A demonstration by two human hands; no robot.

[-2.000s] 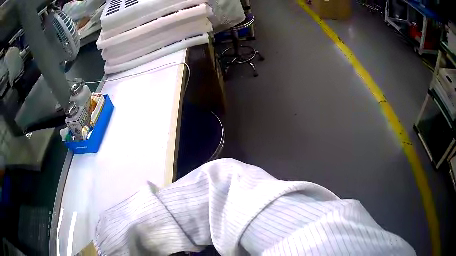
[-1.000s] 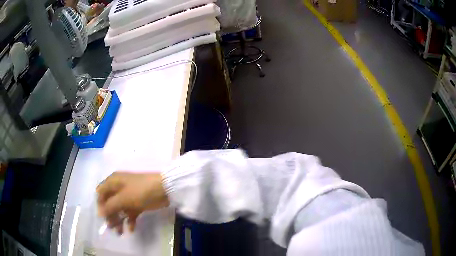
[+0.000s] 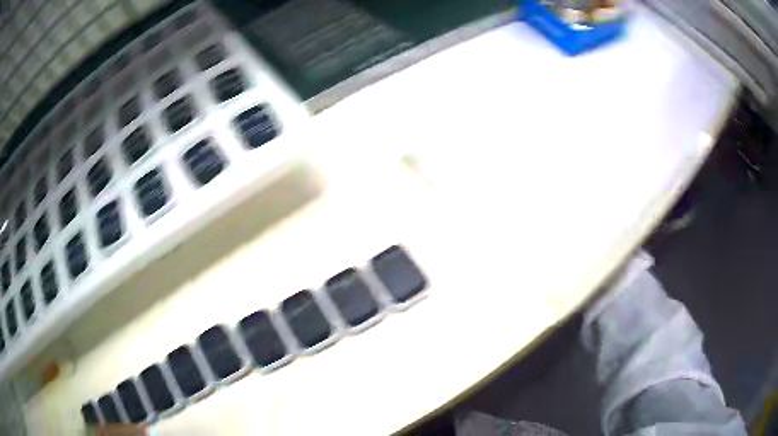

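Observation:
A row of several dark rounded units (image 3: 305, 318) with pale rims lies on the cream-white bench, running from bottom left to the middle. A white foam tray (image 3: 256, 192) with rows of pockets holding dark units stands behind it. A small skin-coloured part of my left hand (image 3: 121, 429) shows at the bottom edge by the row's left end, cut off and blurred; its grip cannot be told. My right sleeve (image 3: 653, 358) is beyond the bench's front edge at the right; no right hand shows.
A blue parts bin (image 3: 571, 32) is cut off at the top right. A dark green mat (image 3: 333, 43) lies behind the bench, with a white grid panel (image 3: 51, 60) at the top left. A blurred orange thing (image 3: 51, 372) is at the lower left.
The view has swung left to the unit row and foam tray. The hand that was over the bench is gone from view; its sleeve now shows at the right beyond the bench edge.

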